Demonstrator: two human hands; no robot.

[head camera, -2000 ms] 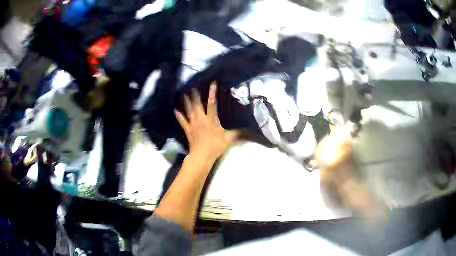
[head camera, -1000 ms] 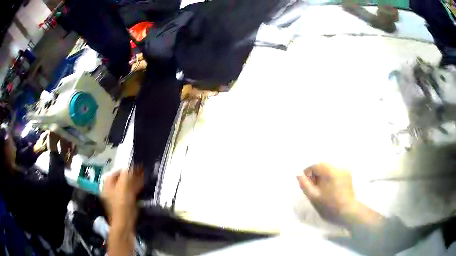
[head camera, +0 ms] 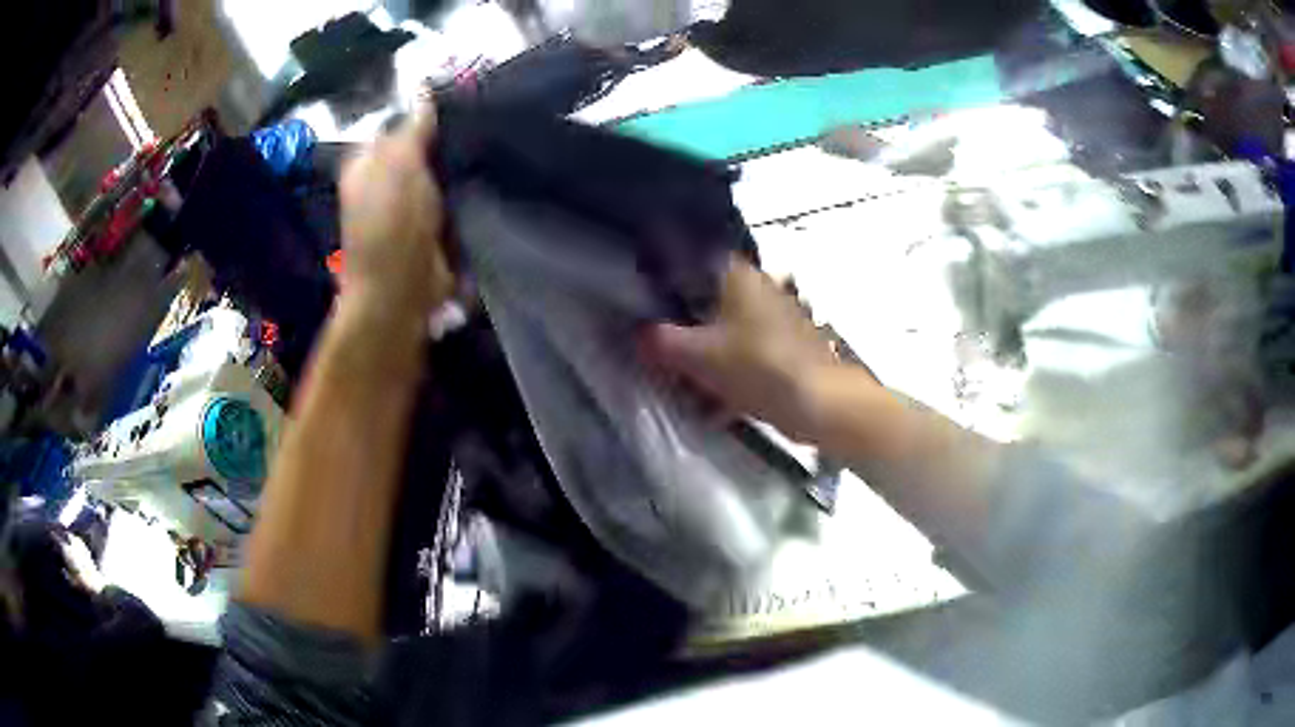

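Observation:
A dark garment [head camera: 582, 171] with a thin pale grey lining [head camera: 597, 412] hangs between my hands above the table, blurred by motion. My left hand [head camera: 391, 220] grips its upper left corner; the fingertips are blurred. My right hand [head camera: 746, 348] holds the dark cloth at the right, with the thumb against the lining. The lining droops toward the table's front edge. The lower end of the garment merges with dark cloth below, so its limit cannot be told.
The white sewing machine [head camera: 1122, 227] stands at the right. A teal strip [head camera: 838, 107] crosses the back of the table. Another machine with a teal handwheel [head camera: 235, 436] stands at the left, with a person's hand [head camera: 83, 561] near it. Dark cloth [head camera: 235, 213] is piled at the left.
Both hands have moved up from near the table's front edge and now hold a garment with pale lining. The view has shifted, showing more of the machine at the right.

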